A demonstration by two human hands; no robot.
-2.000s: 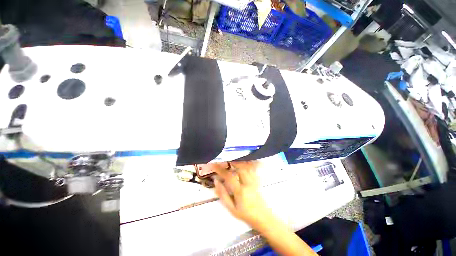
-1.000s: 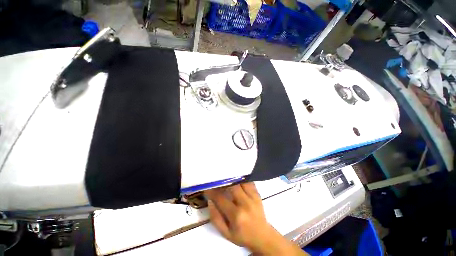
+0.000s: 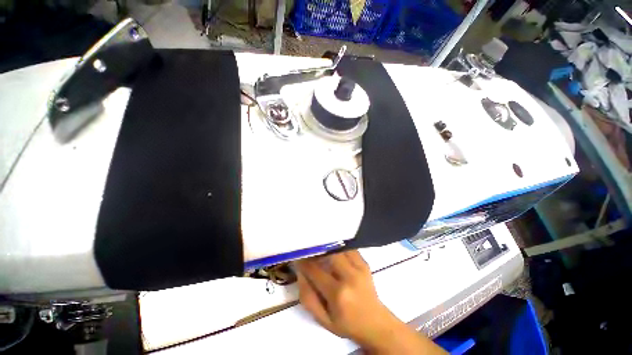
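The long white sewing machine head point(image 3: 291, 208) fills the middle of the view, with two wide black elastic bands point(image 3: 177, 166) around it. My right hand point(image 3: 339, 291) reaches in from the lower right, bare, with its fingertips hidden under the machine arm. A small dark and brownish item point(image 3: 277, 274) shows beside the fingers on the white bed point(image 3: 201, 312). I cannot tell whether the fingers hold it. My left hand is not in view.
A bobbin winder wheel point(image 3: 339, 104) stands on top of the arm. Metal parts of the needle end point(image 3: 76, 313) are at the lower left. A blue crate point(image 3: 530, 329) with dark cloth is at the lower right. More blue crates point(image 3: 339, 19) stand behind.
The view has moved closer over the machine arm since the first frame. My right hand has stayed by the small item, and its fingertips have become hidden under the arm.
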